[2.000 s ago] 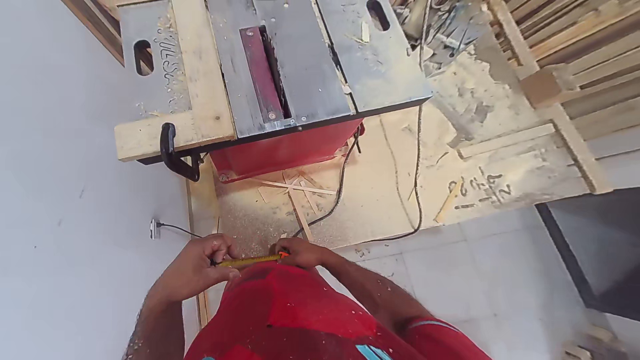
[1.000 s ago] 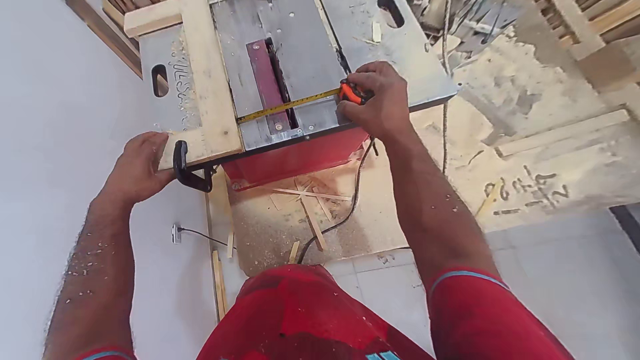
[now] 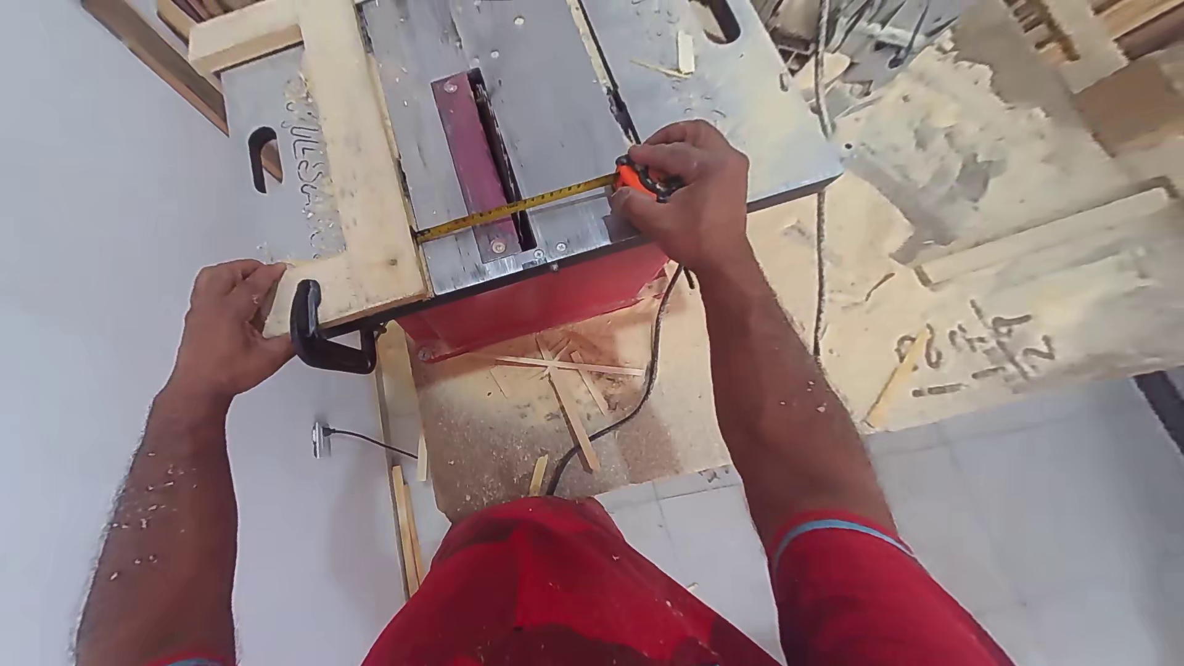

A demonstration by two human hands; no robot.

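My right hand [image 3: 694,190] grips an orange and black tape measure [image 3: 643,180] over the front part of a table saw's metal top [image 3: 564,111]. Its yellow blade [image 3: 536,200] runs left across the purple-red insert [image 3: 474,166] and the saw blade slot, and its end meets the edge of a wooden fence [image 3: 356,166]. My left hand [image 3: 227,324] grips the left end of the fence's front crosspiece, beside a black C-clamp [image 3: 324,338] at the table's front edge.
Below the top is the saw's red body [image 3: 536,301]. Thin wood offcuts [image 3: 569,407], sawdust and a black cable [image 3: 657,342] lie under it. A board with handwritten figures [image 3: 1045,342] lies at right, with stacked wood [image 3: 1128,55] beyond. A wall stands at left.
Both hands have moved from near my body up to the saw; the right one holds the tape measure across its top, and the left has gone to the wooden fence. The view has shifted.
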